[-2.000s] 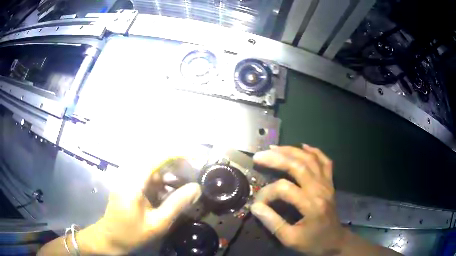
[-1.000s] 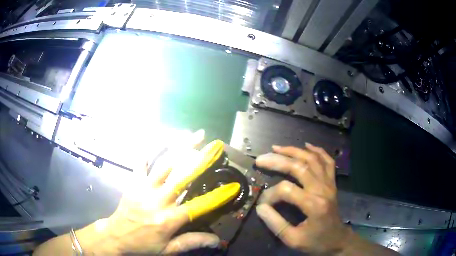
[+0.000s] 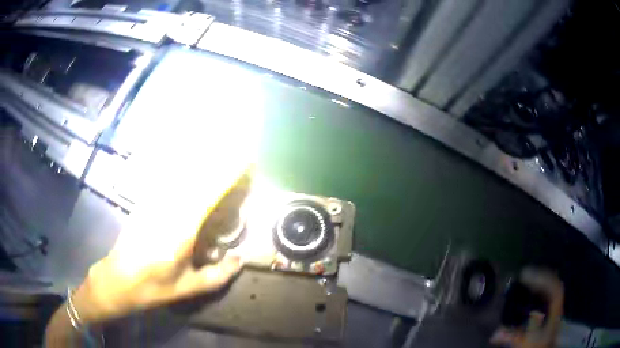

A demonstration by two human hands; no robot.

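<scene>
A grey-brown carrier plate lies in front of me, over the near rail. A glossy black lens assembly with a bright ring sits at its right end. A second dark round part sits at its left end, partly behind my fingers and glare. My left hand grips the plate's left end; its fingers are washed out. My right hand is small and blurred at the lower right, at the far end of another plate with a dark round part. Its fingertips are unclear.
The green belt crosses the view, washed out by glare at left. A silver rail borders its far side, with aluminium posts and dark machinery behind. The near rail runs under the plates. Transfer rails stand at left.
My right hand has moved away to the lower right, with a blurred plate now beside it. The plate under my left hand has turned more level. The plate on the far belt is gone from there.
</scene>
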